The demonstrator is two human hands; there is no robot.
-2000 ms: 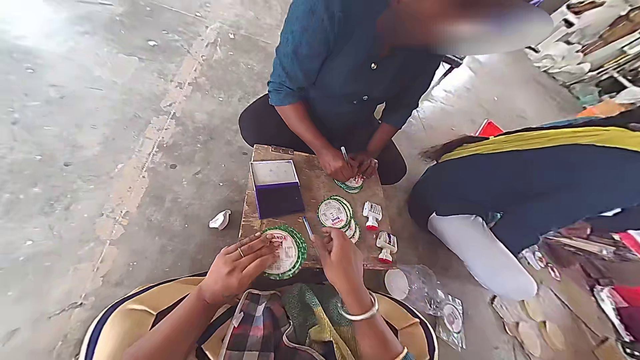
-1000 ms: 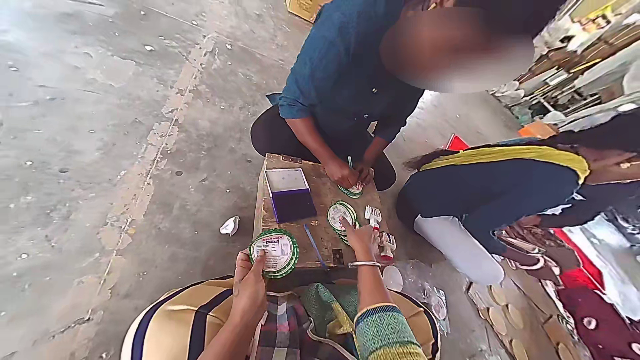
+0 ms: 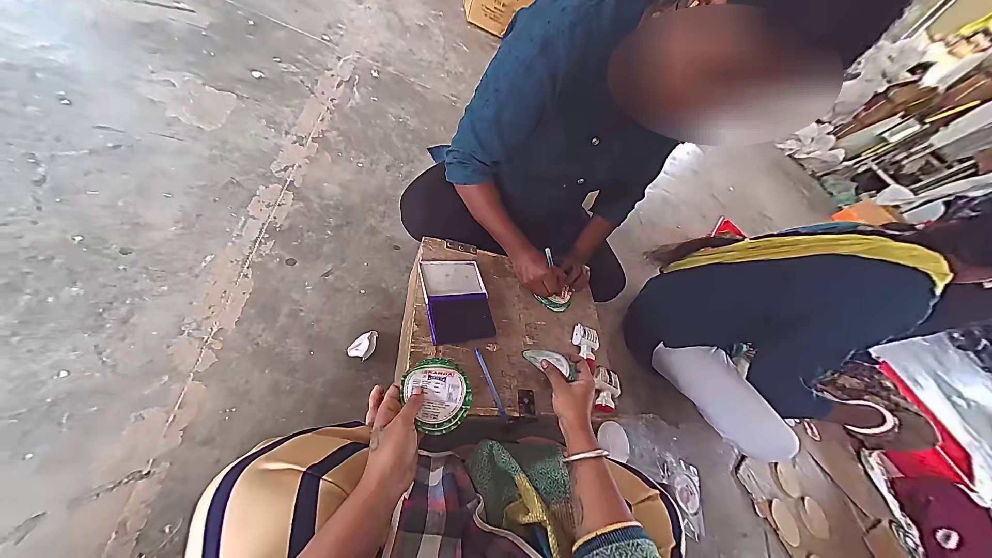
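Note:
My left hand (image 3: 397, 422) grips a round green-rimmed disc with a printed label (image 3: 436, 395) by its lower left edge, over the near left corner of a low wooden table (image 3: 508, 364). My right hand (image 3: 572, 391) holds a second green-rimmed disc (image 3: 549, 363), tilted, between thumb and fingers near the table's right side. Between my hands a blue pen (image 3: 490, 380) lies on the wood. Two small white bottles with red caps, an upper one (image 3: 586, 342) and a lower one (image 3: 607, 387), lie right of my right hand. Behind the pen stands an open purple box (image 3: 462, 318).
A co-worker in a blue shirt (image 3: 542, 116) sits opposite, holding a pen over a green-rimmed disc (image 3: 553, 301). Another person in dark clothing (image 3: 775, 310) bends at the right. Clear plastic packaging (image 3: 686, 492) and a crumpled white scrap (image 3: 363, 345) lie on the floor.
Two seconds ago my right hand held the pen, which now lies on the table. My left hand has raised its disc off the table. My right hand has lifted a disc from the table.

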